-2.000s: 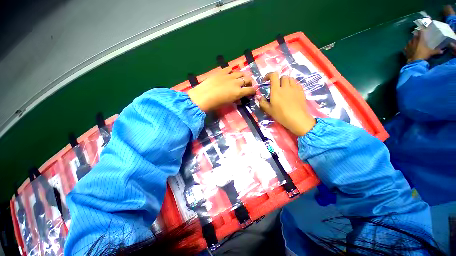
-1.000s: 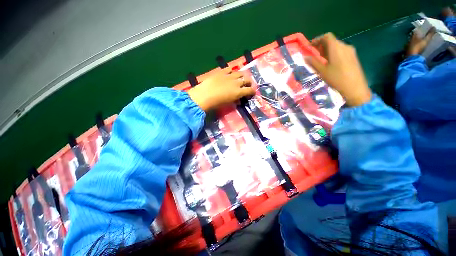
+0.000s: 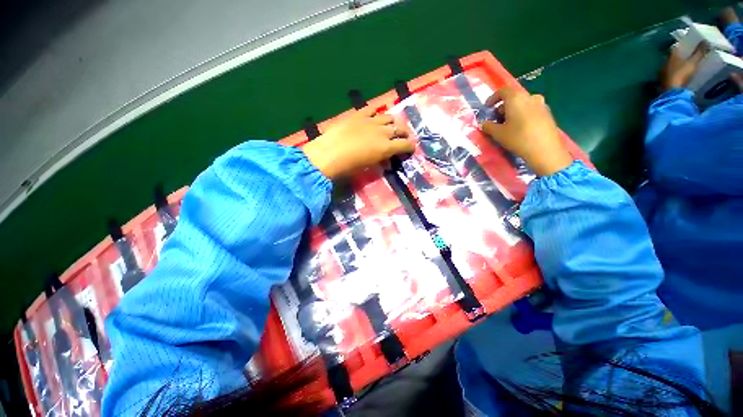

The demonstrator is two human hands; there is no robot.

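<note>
A red-orange tray (image 3: 391,362) holds several watches with black straps under shiny clear film (image 3: 383,252). Strap ends hang over its near and far edges. One watch (image 3: 440,242) shows a green sensor light. My left hand (image 3: 358,145) is bare, with a ring, and rests on the far middle of the tray. Its fingertips are bent down on a black strap and the film; whether they grip is unclear. My right hand (image 3: 528,126) is over the tray's far right part, thumb and forefinger close together at a dark strap; a grip cannot be made out.
A second red-orange tray (image 3: 91,259) with film-covered watches lies at the left, partly behind my left sleeve. The green bench (image 3: 269,102) and a pale rail (image 3: 195,96) run behind. At the right, a person in blue holds white boxes (image 3: 707,75).
My right hand first moved from beside my left hand to the tray's far right corner, then came back slightly left and down. My left hand has stayed nearly still.
</note>
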